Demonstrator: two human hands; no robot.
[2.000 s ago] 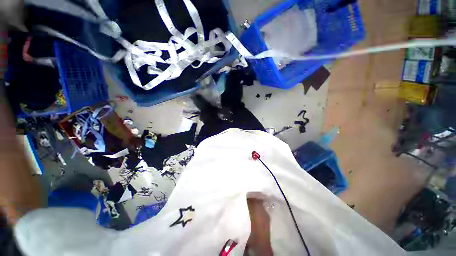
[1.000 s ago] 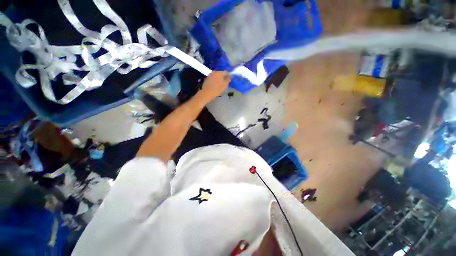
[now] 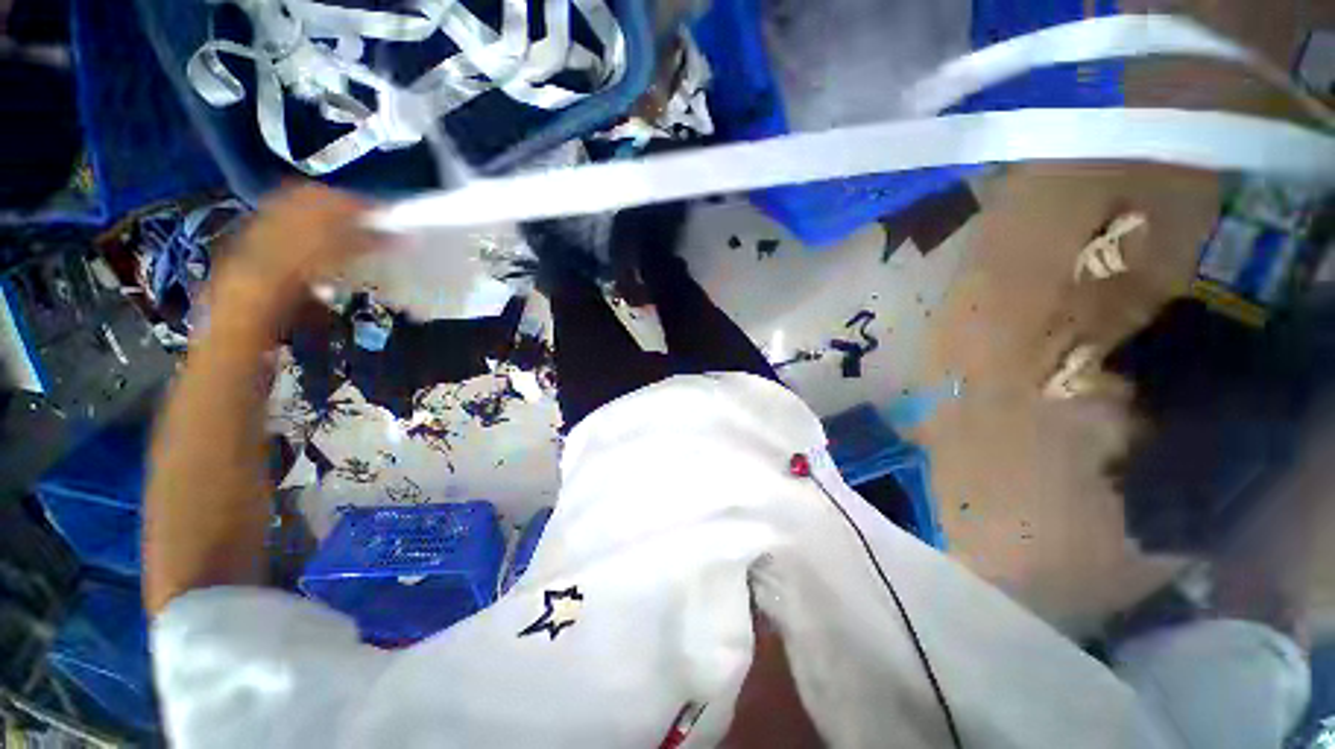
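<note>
A long white tape (image 3: 879,147) stretches taut across the upper view, from my left hand to the right edge. A second white band curves above it at the upper right. My left hand (image 3: 311,234), blurred, is closed on the tape's left part. My right hand is out of view; only the sleeve and a blurred forearm show at the right edge. Tangled coils of white tape (image 3: 425,66) lie on dark contents in a blue-grey tub (image 3: 564,139) at the upper left, behind the stretched tape.
A blue crate (image 3: 820,205) with pale material stands at top centre. Another blue crate (image 3: 403,556) is upturned at the lower left. A small blue container (image 3: 893,490) is beside my shirt. Dark scraps (image 3: 439,359) litter the floor. A blurred dark shape (image 3: 1215,403) is at the right.
My left hand has moved left with the tape from near the blue crate, and a longer taut stretch now crosses the view. The view has turned back left.
</note>
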